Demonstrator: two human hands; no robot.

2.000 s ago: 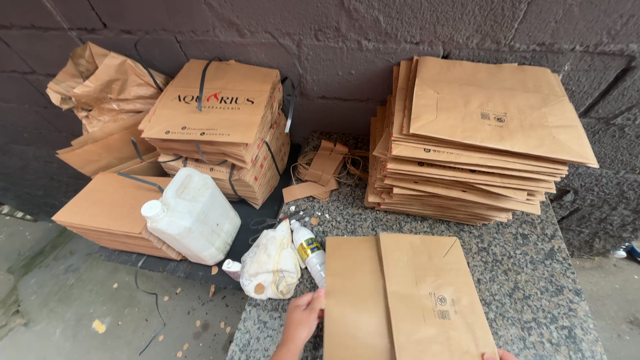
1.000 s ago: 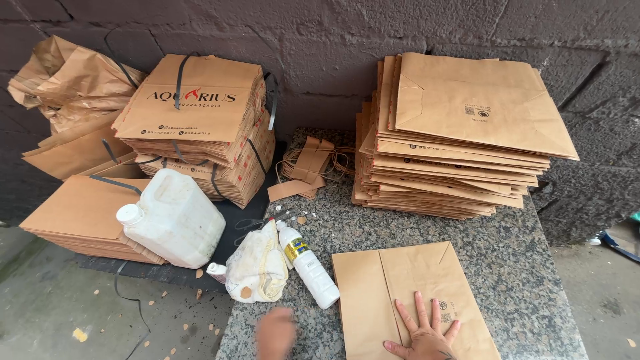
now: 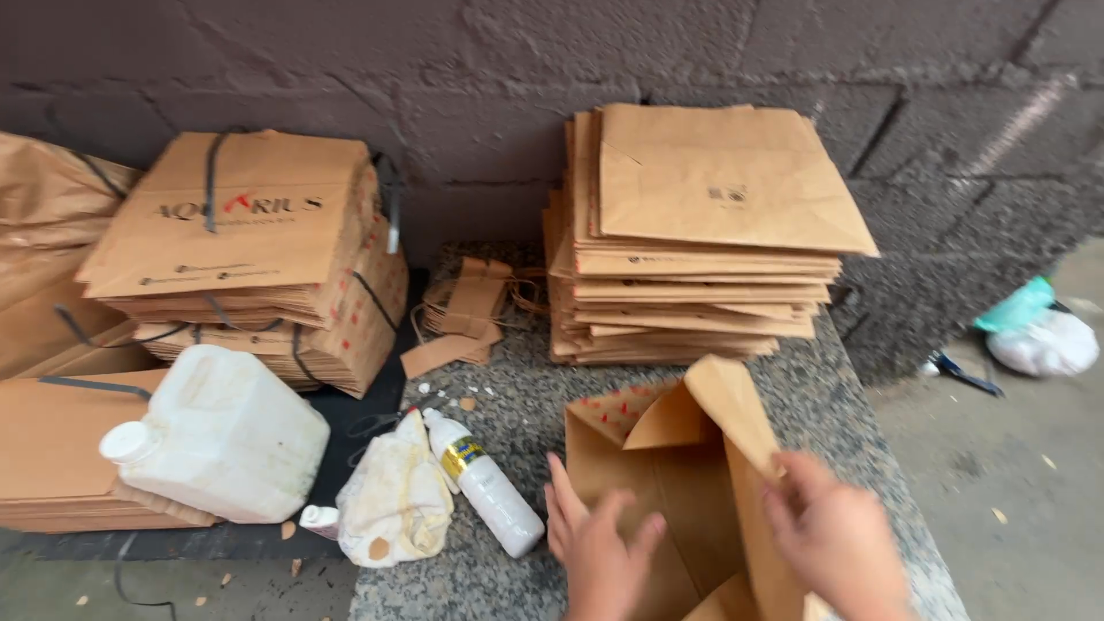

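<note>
A brown kraft paper bag [image 3: 681, 492] lies on the granite slab with its folded end opened out, the flaps standing up. My right hand [image 3: 832, 530] pinches the raised right flap between thumb and fingers. At the bag's left side is my left hand [image 3: 599, 539], its fingers spread against the paper; whether it grips the paper is not clear. Left of that hand lies a white plastic bottle [image 3: 492, 487] with a yellow label, touching a stained white cloth [image 3: 397, 496]. Behind the bag rises a tall stack of flat paper bags [image 3: 724, 181].
Strapped bundles of printed bags [image 3: 233, 241] and a white jerrycan [image 3: 233, 431] stand at the left. Paper strips with cord handles [image 3: 470, 302] lie near the wall [image 3: 509, 112]. The granite slab [image 3: 862, 431] ends at the right, above a floor with plastic bags [image 3: 1035, 332].
The bag lay flat under my right hand a second ago; now its end is opened out. My right hand has moved onto the raised flap, and my left hand has come to the bag's left side.
</note>
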